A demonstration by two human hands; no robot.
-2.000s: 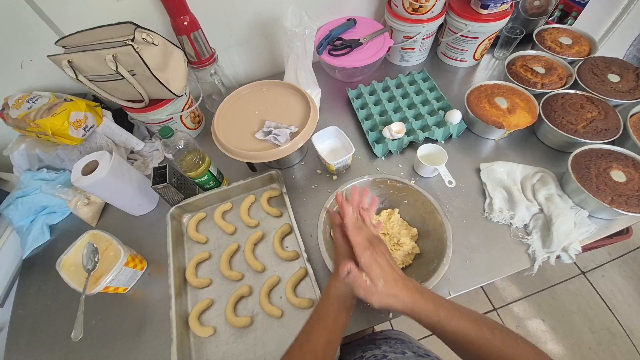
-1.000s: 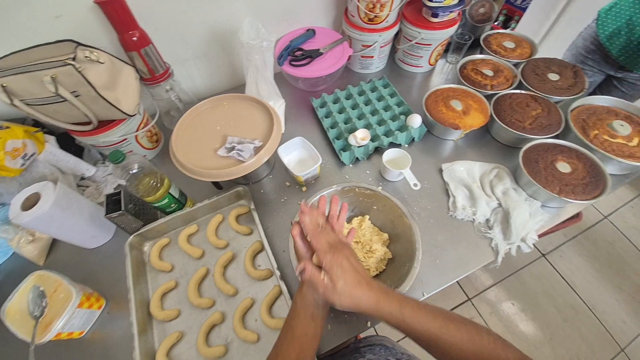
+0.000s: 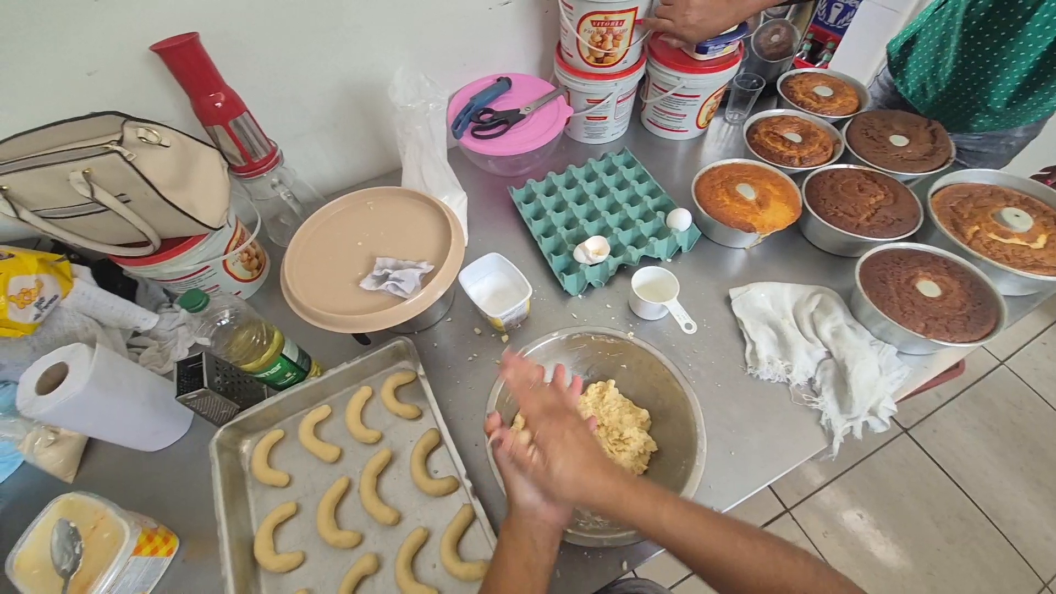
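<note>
My right hand (image 3: 557, 429) lies across my left hand (image 3: 520, 470), palms together, over the left part of a metal mixing bowl (image 3: 681, 412). A little pale dough seems to show between the palms, though blur and the fingers hide most of it. A lump of crumbly yellow dough (image 3: 619, 425) rests in the bowl. To the left, a metal baking tray (image 3: 239, 503) holds several crescent-shaped dough pieces (image 3: 377, 487) in rows. Behind the bowl are a white measuring cup (image 3: 654, 293) and a small white tub (image 3: 495, 285).
A green egg tray (image 3: 606, 219) with a whole egg and eggshell stands behind. Cakes in round tins (image 3: 928, 293) and a white cloth (image 3: 813, 346) are at right. An oil bottle (image 3: 247, 334) and box grater (image 3: 214, 388) stand beyond the baking tray. Another person's hand (image 3: 701, 16) touches the buckets.
My hands stay pressed together over the bowl, with their angle slightly changed. Another person's hand has come into view at the buckets, and the person in green shows more at the right.
</note>
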